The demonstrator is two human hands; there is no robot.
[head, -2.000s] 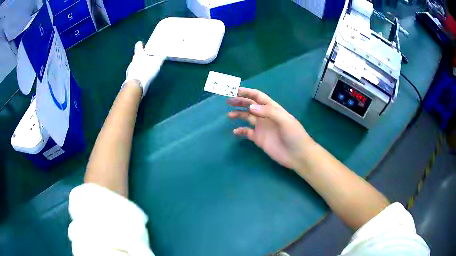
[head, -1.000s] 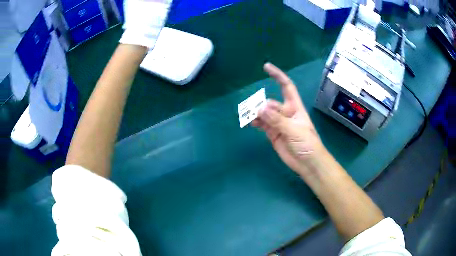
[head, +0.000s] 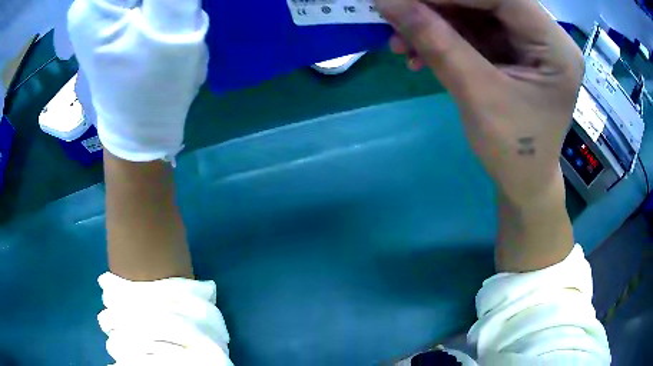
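Observation:
A deep blue box panel is at the top middle, cut off by the top edge. My left hand, in a white cloth glove, is at its left side and seems to hold it; the fingertips are cut off. A white printed label lies against the blue face near the top. My bare right hand has its thumb and fingers at the label's right end, pinching it. Whether the label is stuck down cannot be told.
The label dispenser with a red display stands at the right. A white router shows partly behind the blue panel. Another white router sits on a blue box at the left. The bench mat is green.
My left hand has come back nearer with the blue panel. My right hand has moved up with the label to the panel. The view has shifted, and the router is now mostly hidden.

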